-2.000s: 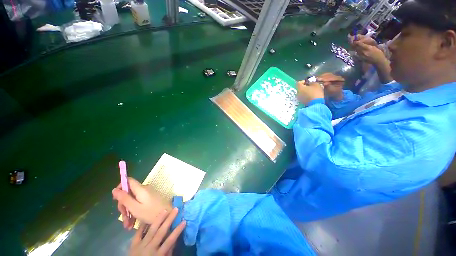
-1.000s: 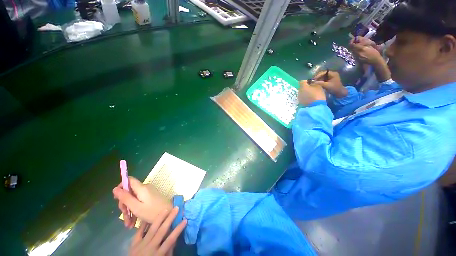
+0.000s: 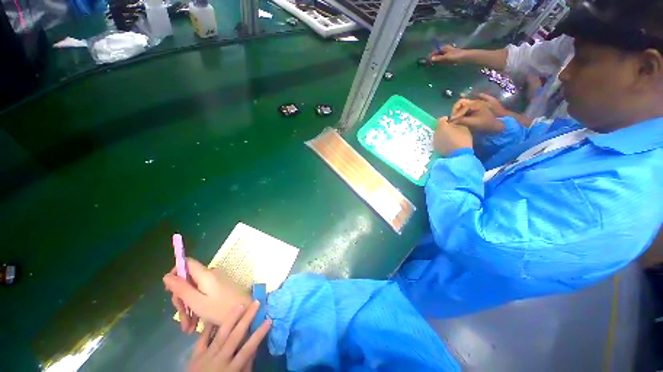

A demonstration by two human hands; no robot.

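Note:
My right hand (image 3: pixel 207 290) is closed around a slim pink tool (image 3: pixel 179 254), which stands upright from the fist. My left hand (image 3: pixel 231 340) is at the bottom edge, partly cut off, its fingers lying against my right wrist and blue cuff. A small dark patch shows between the two hands; I cannot tell what it is or whether my left hand holds it. A cream sheet (image 3: pixel 256 254) with rows of tiny marks lies under and beyond my right hand, partly covered by it.
A long copper-brown strip tray (image 3: pixel 363 178) lies near a metal post (image 3: pixel 378 65). A green tray (image 3: pixel 398 139) holds white pieces. Black units (image 3: pixel 289 110) sit on the green surface, one at the left edge (image 3: pixel 9 274). A neighbour in a blue coat (image 3: pixel 538 211) sits at right, working.
The black units have shifted left along the green surface. The neighbour's hands have come together, and a further person's hand has reached out over the surface. My hands have barely moved.

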